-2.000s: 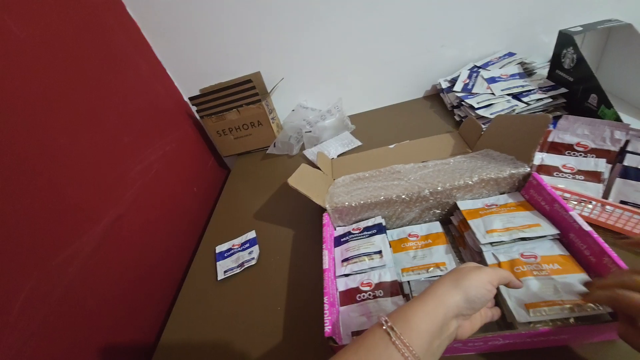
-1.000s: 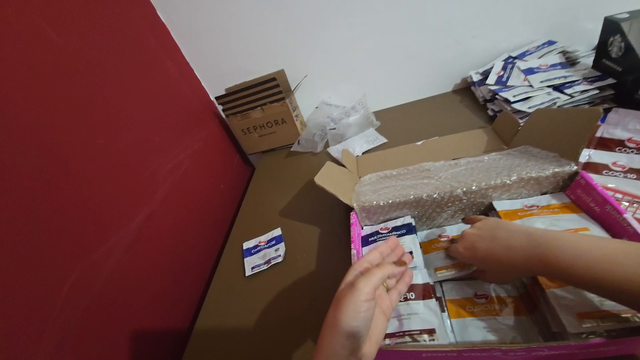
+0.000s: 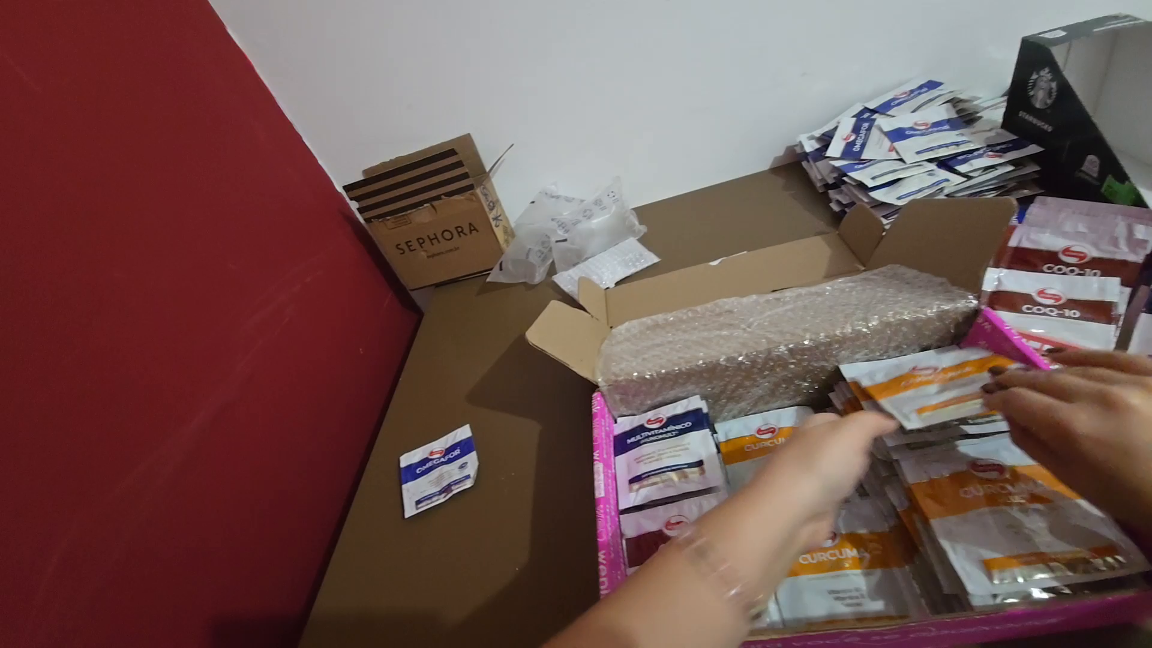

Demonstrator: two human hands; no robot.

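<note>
A pink-edged cardboard box (image 3: pixel 605 504) holds stacks of sachets. My left hand (image 3: pixel 832 463), blurred, reaches over the middle of the box, its thumb or fingertips near the upper right stack. My right hand (image 3: pixel 1080 414) touches the right end of an orange and white curcuma sachet (image 3: pixel 931 387) on that stack; its grip is not clear. More curcuma sachets (image 3: pixel 1008 513) lie below it in front. A multivitamin sachet (image 3: pixel 668 450) lies at the box's left, above a partly hidden dark red and white sachet (image 3: pixel 643 540). Bubble wrap (image 3: pixel 783 333) lines the box's back.
A single blue and white sachet (image 3: pixel 438 471) lies on the brown table (image 3: pixel 486 387) left of the box. Behind stand a small carton (image 3: pixel 436 238), clear plastic packaging (image 3: pixel 576 229) and a sachet pile (image 3: pixel 918 148). A black box (image 3: pixel 1071 117) and CoQ-10 sachets (image 3: pixel 1053 301) are at right.
My right hand has moved from the middle sachets to the upper right stack. My left hand has moved right, from over the left sachets to beside that stack.
</note>
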